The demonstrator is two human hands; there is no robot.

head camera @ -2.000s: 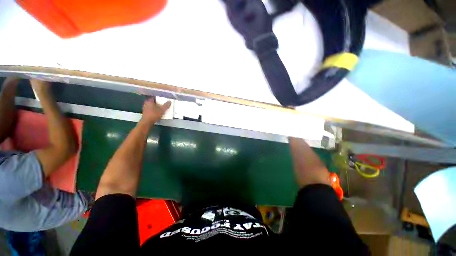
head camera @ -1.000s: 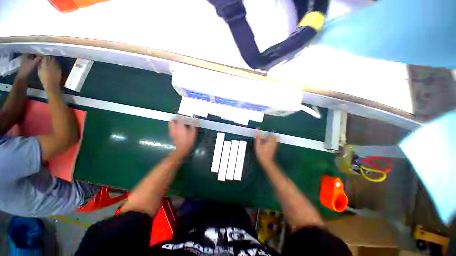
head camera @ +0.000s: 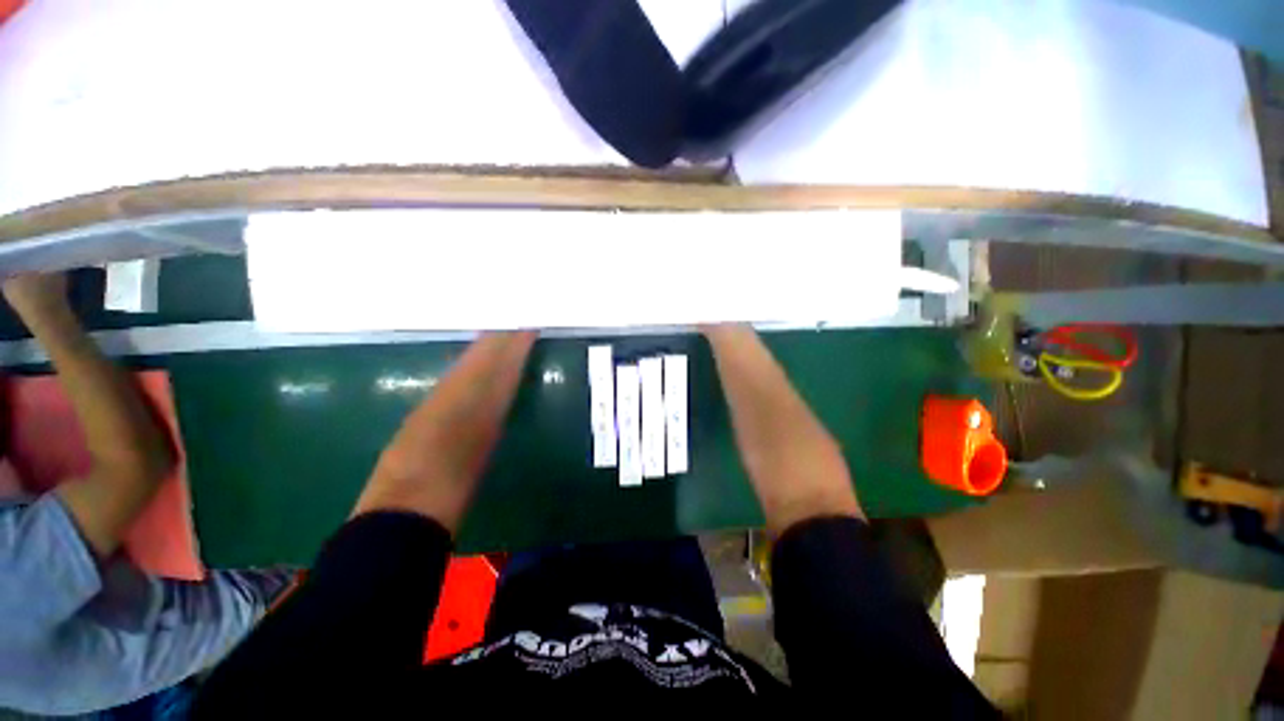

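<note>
Several slim white boxes (head camera: 652, 416) lie side by side on the green bench surface (head camera: 352, 465), between my forearms, their ends slightly uneven. My left hand (head camera: 513, 342) and my right hand (head camera: 727, 335) reach beneath the long white power strip (head camera: 577, 271) under the shelf edge. Only their wrist ends show; the fingers and anything in them are hidden. Neither hand touches the visible boxes.
A white shelf (head camera: 352, 99) with a black strap (head camera: 613, 85) spans the top. At left are a coworker's arm and a pink-red mat (head camera: 155, 493). At right are an orange tape dispenser (head camera: 963, 447), scissors (head camera: 1091, 359) and brown cartons (head camera: 1197, 641).
My hands have moved from the pale rail, beside the boxes, to beneath the white strip, and are now hidden. The view has shifted. The several boxes still lie on the green surface.
</note>
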